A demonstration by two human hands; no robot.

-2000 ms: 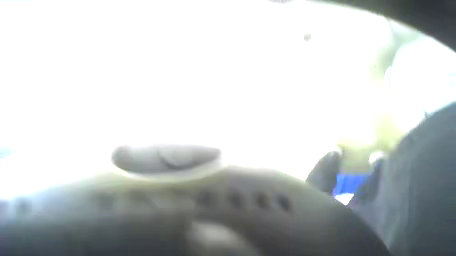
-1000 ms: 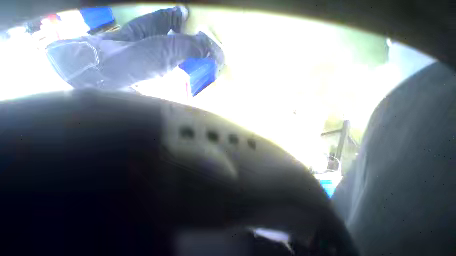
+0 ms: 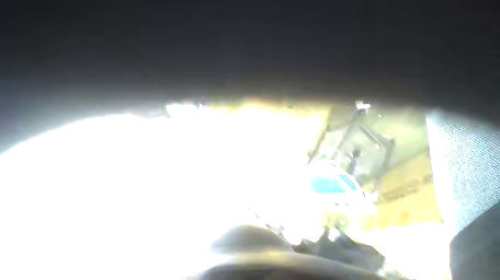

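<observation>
A smooth, rounded grey body (image 3: 246,240), perhaps the camera housing, rises very close to the lens at the bottom centre. A dark, blurred mass (image 3: 246,49), perhaps cap cloth, fills the whole upper part of the view. Light blue-grey woven cloth (image 3: 466,164) hangs at the right edge, with a darker grey surface (image 3: 477,246) below it. Neither of my hands can be made out, so I cannot tell what they hold.
A tan carton-like surface with faint dark print (image 3: 408,191) lies right of centre. Left of it are a bright blue patch (image 3: 329,185) and a thin grey frame (image 3: 378,142). A dark jagged shape (image 3: 345,249) lies below. The left and centre are washed out white.
The view has swung away from the person in jeans. The dark mass above now covers more. The rounded body has dropped low in the picture, and the woven cloth and tan surface have appeared.
</observation>
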